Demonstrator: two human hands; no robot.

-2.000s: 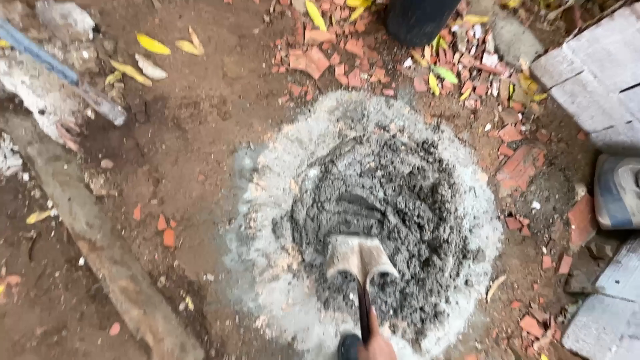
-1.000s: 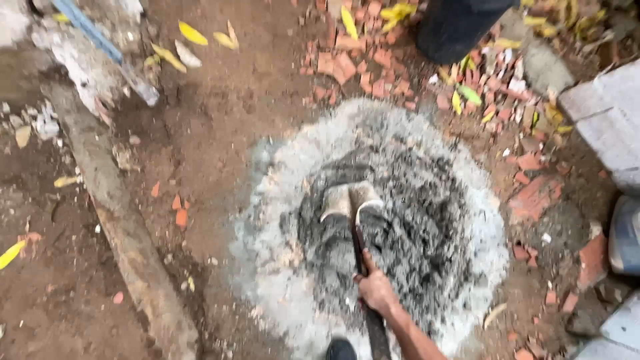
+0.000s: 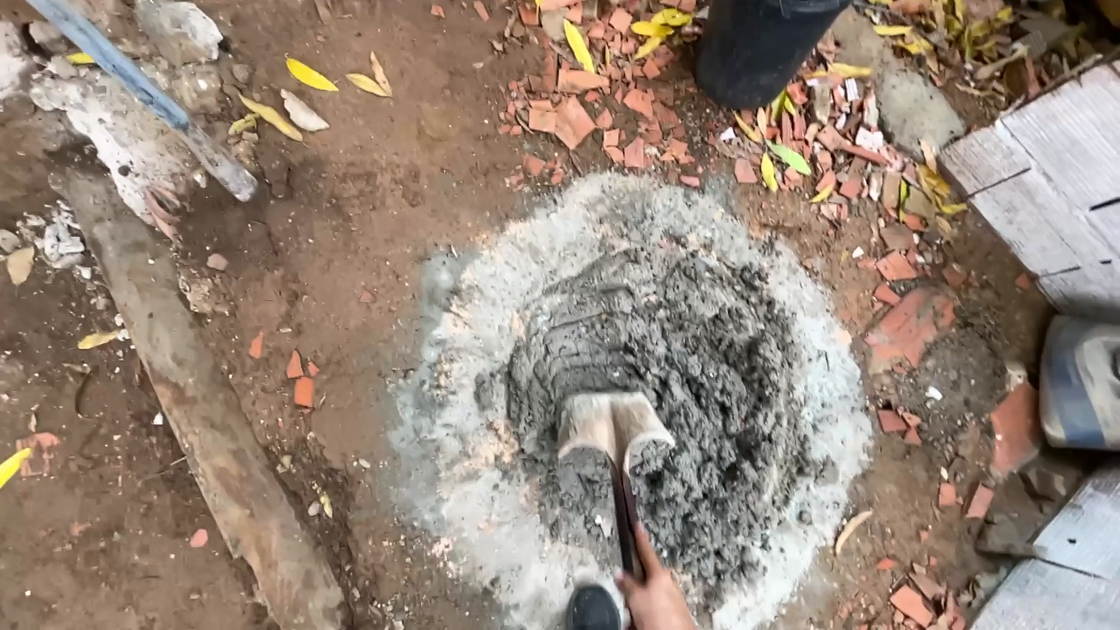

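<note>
My right hand [image 3: 658, 602] grips the dark shaft of a shovel [image 3: 615, 424] at the bottom of the view. The shovel's metal blade lies on wet grey mortar [image 3: 726, 385], left of the heap's middle. Ridged, smeared mortar [image 3: 582, 341] shows just beyond the blade. A ring of pale dry powder [image 3: 490, 507] surrounds the wet mix on the dirt ground. The rest of the shaft is out of frame, and my left hand is not in view.
A dark shoe tip [image 3: 593, 608] is at the powder's near edge. A black bucket [image 3: 766, 48] stands beyond, among broken red tile pieces [image 3: 573, 122]. A wooden beam [image 3: 206, 402] and blue pole [image 3: 131, 74] are left; a plastic container [image 3: 1081, 382] and pale boards [image 3: 1050, 184] right.
From one second ago, the shovel blade has come back across the mortar toward my feet, with my right hand still on the shaft. Two seconds ago the blade was also near this spot.
</note>
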